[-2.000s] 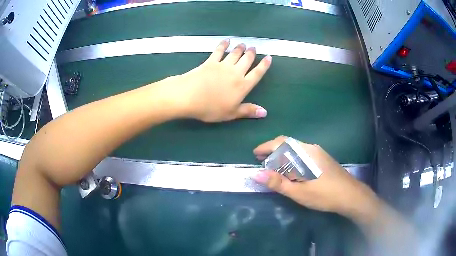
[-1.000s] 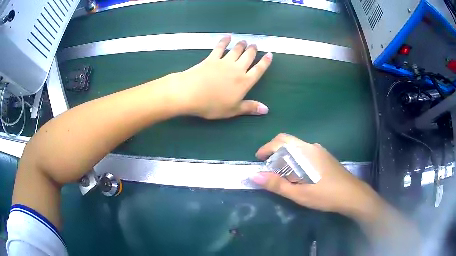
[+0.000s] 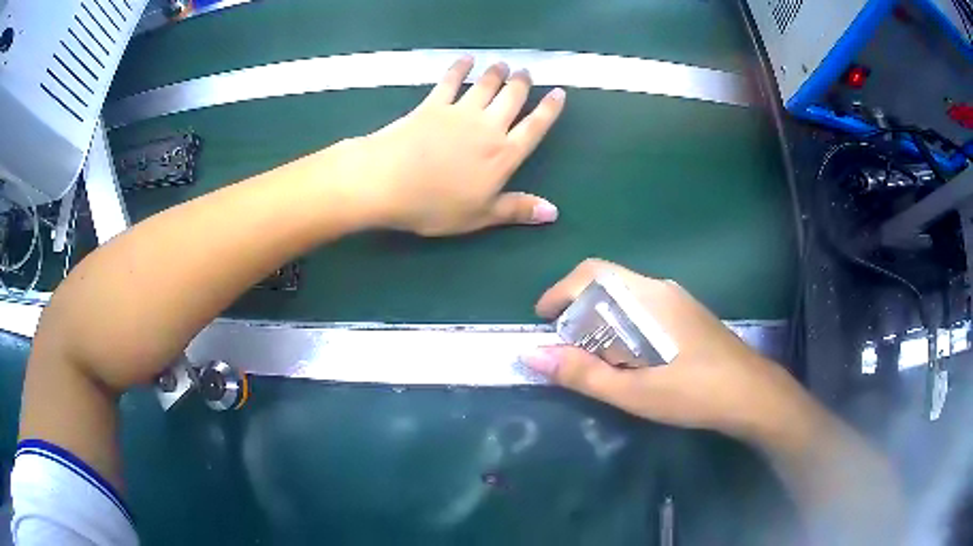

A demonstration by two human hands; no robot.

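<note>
My left hand [image 3: 453, 160] lies palm down on the green mat [image 3: 651, 192], fingers spread and holding nothing, its fingertips over the far metal strip [image 3: 320, 77]. My right hand [image 3: 672, 352] grips a silver-white block [image 3: 629, 325] between thumb and fingers, above the near metal strip [image 3: 427, 355]. Several thin pins project from the block; the palm and fingers hide part of it. A dark rectangular jig [image 3: 160, 160] lies on the mat at the left. Another dark piece [image 3: 282, 278] shows partly from under my left forearm.
A white vented machine [image 3: 64, 75] stands at left. A round knob with an orange ring [image 3: 224, 385] sits beside a bracket [image 3: 176, 384] near my left elbow. A blue-edged control box [image 3: 854, 64] and black equipment [image 3: 896, 181] are at right. A slim tool [image 3: 667, 520] lies at the bottom edge.
The dark jig at left has come further into view, moving right, and a second dark piece now shows by my forearm. The view has shifted slightly; both hands keep nearly the same pose.
</note>
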